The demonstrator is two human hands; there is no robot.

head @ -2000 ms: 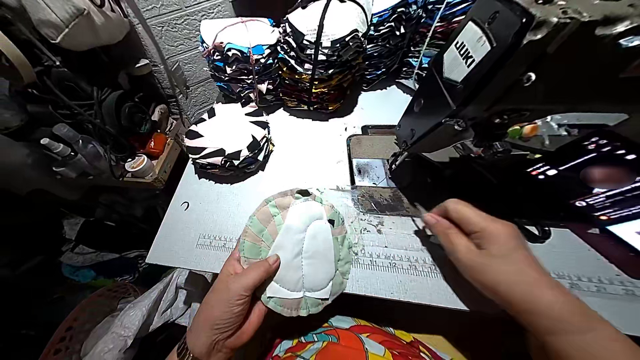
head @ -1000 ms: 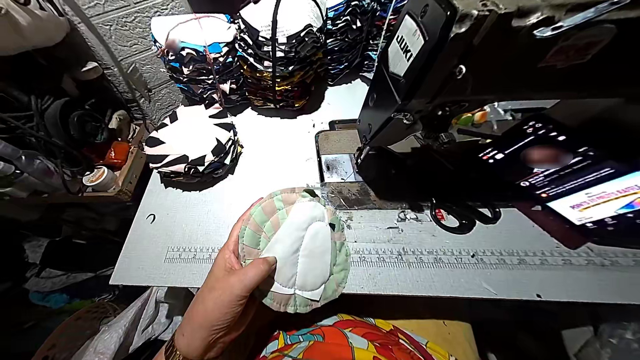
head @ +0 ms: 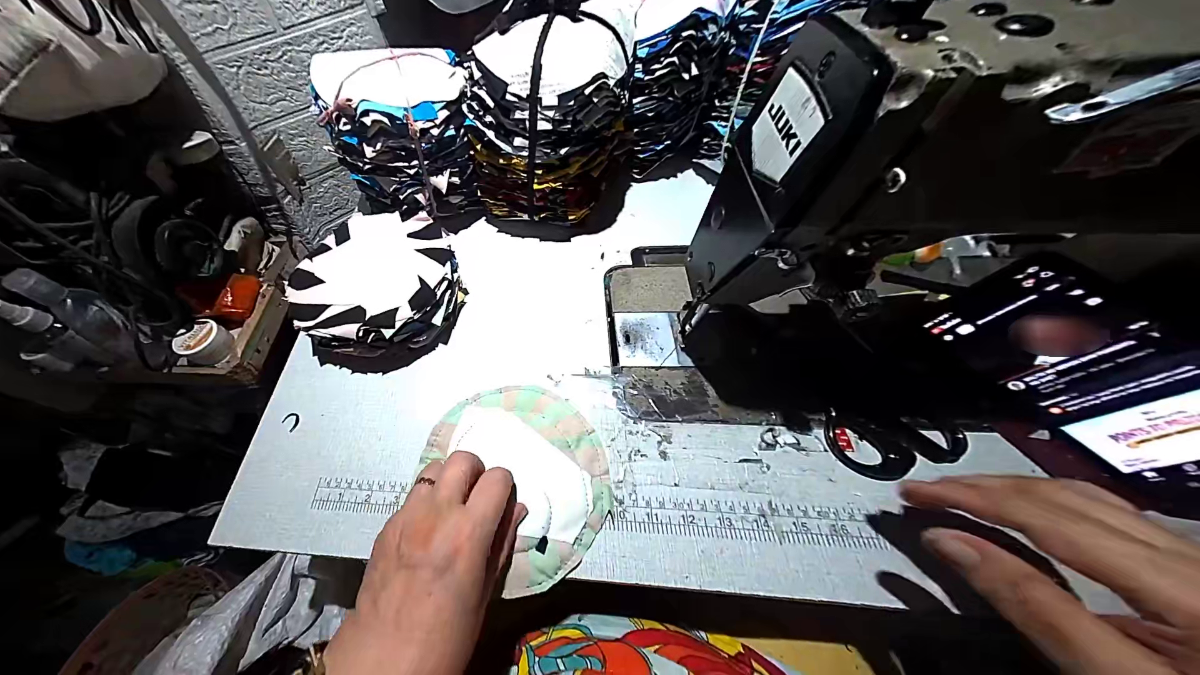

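A round quilted fabric pad in green and pinkish checks, with a white padded piece on its face, lies at the front of the sewing table. My left hand is over its lower left part, fingers bent on the white piece; the fingertips are partly hidden. At the right, my right hand hovers over the table edge with fingers spread and nothing in them. Black-handled scissors lie just beyond it. The Juki sewing machine stands behind, its needle area beside a metal plate.
A loose stack of round fabric pieces sits at the left, with tied stacks behind. A phone with a lit screen leans at the right. A printed ruler scale runs along the front. A wooden box holds bottles and jars.
My left hand has shifted from gripping the pad's lower edge to lying over it, and the pad has turned. My right hand, out of view a second ago, is back at the right.
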